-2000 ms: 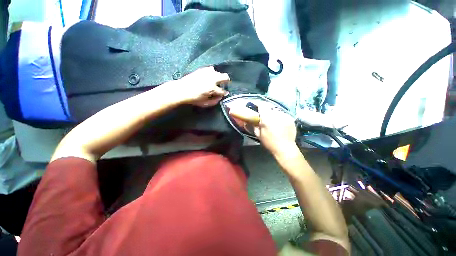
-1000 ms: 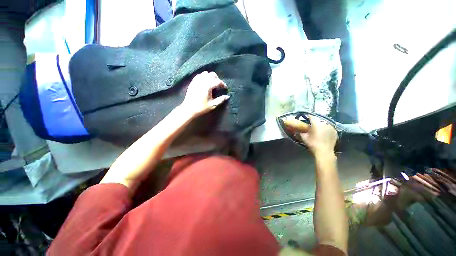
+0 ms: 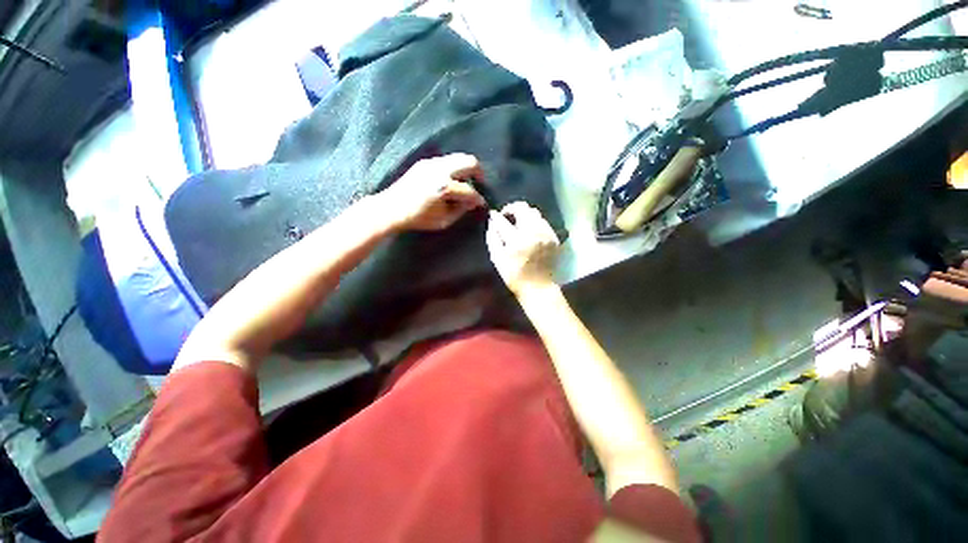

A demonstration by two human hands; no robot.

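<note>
A dark grey suit jacket [image 3: 318, 138] lies across the padded form on the table. My left hand [image 3: 438, 193] pinches the jacket's cloth near the sleeve. My right hand [image 3: 522, 244] is close beside it, its fingertips on the same dark cloth; the exact edge held is too small to tell. The steam iron [image 3: 660, 186] stands by itself on the table to the right, its tan handle towards me. A black hanger hook [image 3: 554, 98] sticks out at the collar end.
The blue-and-white padded form [image 3: 159, 286] shows at the left. Black cables [image 3: 854, 76] run right from the iron across the white table [image 3: 780, 191]. A stained pale cloth [image 3: 653, 74] lies behind the iron. Yellow-black tape [image 3: 743, 412] marks the floor; dark garments hang at lower right.
My right hand has let go of the iron, which now rests on the table, and has moved left to the cloth beside my left hand. The view has tilted.
</note>
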